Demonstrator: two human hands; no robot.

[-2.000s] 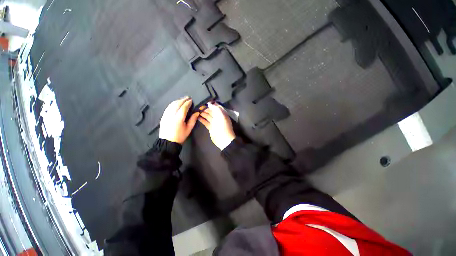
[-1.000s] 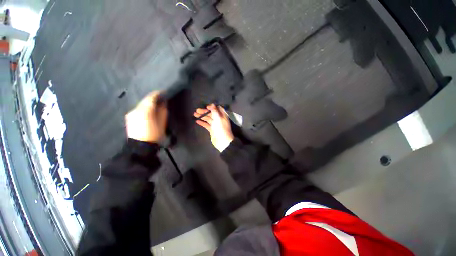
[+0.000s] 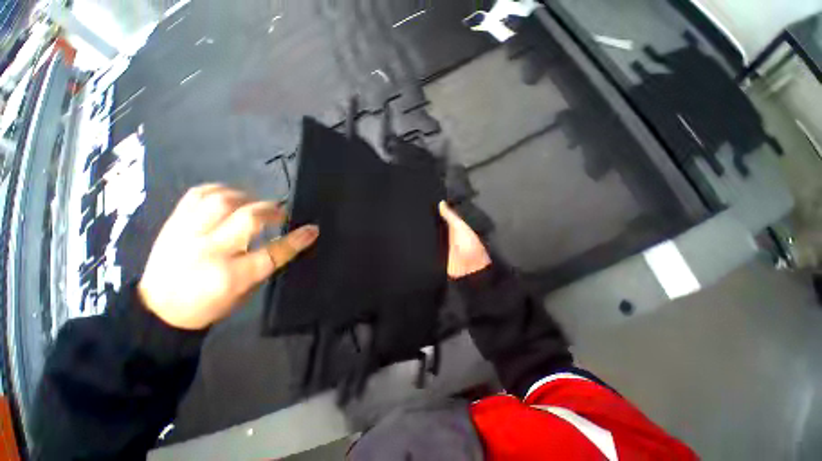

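A black cut piece [image 3: 360, 225] with notches and tabs is lifted off the cutting bed, close in front of me. My left hand [image 3: 221, 257] is at its left edge, with the thumb on its face and the other fingers at or behind the edge. My right hand [image 3: 462, 243] is at its right edge, with most of its fingers hidden behind the piece. Whether it is one layer or several I cannot tell. Black skeleton waste [image 3: 397, 112] with jagged tabs lies on the bed beyond the piece.
A black sheet [image 3: 234, 90] covers the bed's far left. White scraps [image 3: 122, 185] line the left edge; another white scrap [image 3: 501, 18] lies at the far edge. Black pieces [image 3: 694, 103] lie on the grey side ledge at right. A metal frame [image 3: 780, 45] stands beyond.
The black piece has come up off the bed between my hands. My left hand has moved left and closer to me, my right hand to the right. The view has shifted, showing more on the right.
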